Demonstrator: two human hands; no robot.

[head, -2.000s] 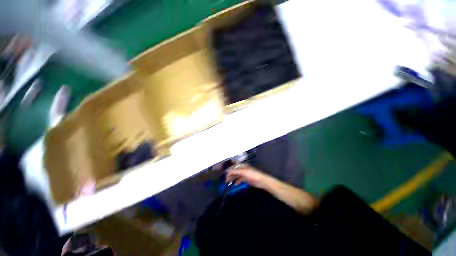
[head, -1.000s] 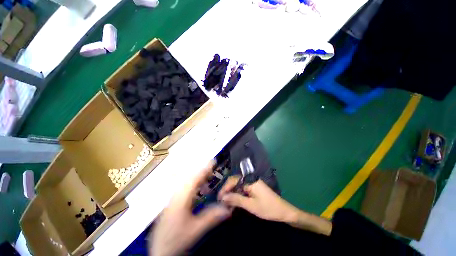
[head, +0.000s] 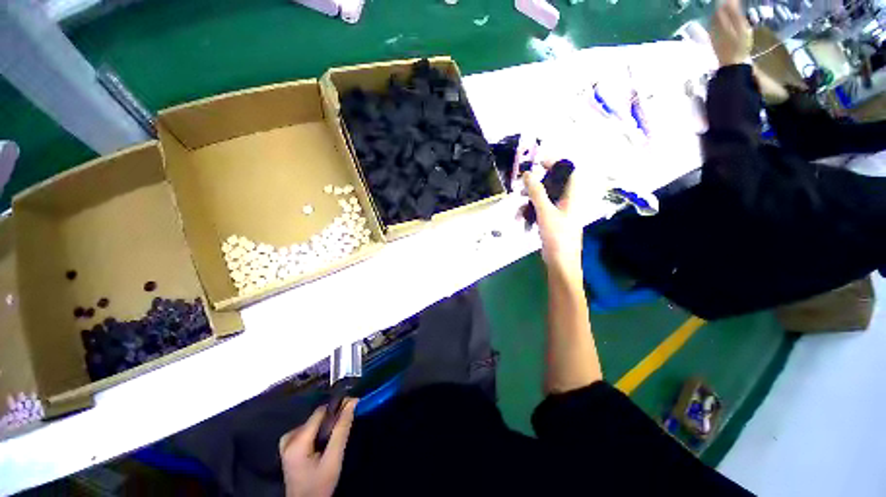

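Observation:
My left hand [head: 316,448] is low in the view, over my lap, closed on the dark grip of a small hammer [head: 347,363] with its silver head pointing up. My right hand [head: 554,221] reaches over the bench to the right of the trays, with its fingers around a black housing [head: 558,181]. More black and pink housings [head: 505,153] lie just left of my right fingers, partly hidden.
Cardboard trays stand in a row: black pieces [head: 420,146], cream caps [head: 291,254], black caps [head: 146,335], and pink caps [head: 19,410] at the left edge. A co-worker's dark sleeve [head: 733,116] is at right. A small carton [head: 698,413] is on the floor.
My right hand has moved from over my lap up to the bench and holds a black housing. The hammer, earlier by my right hand, is in my left hand. The view has turned.

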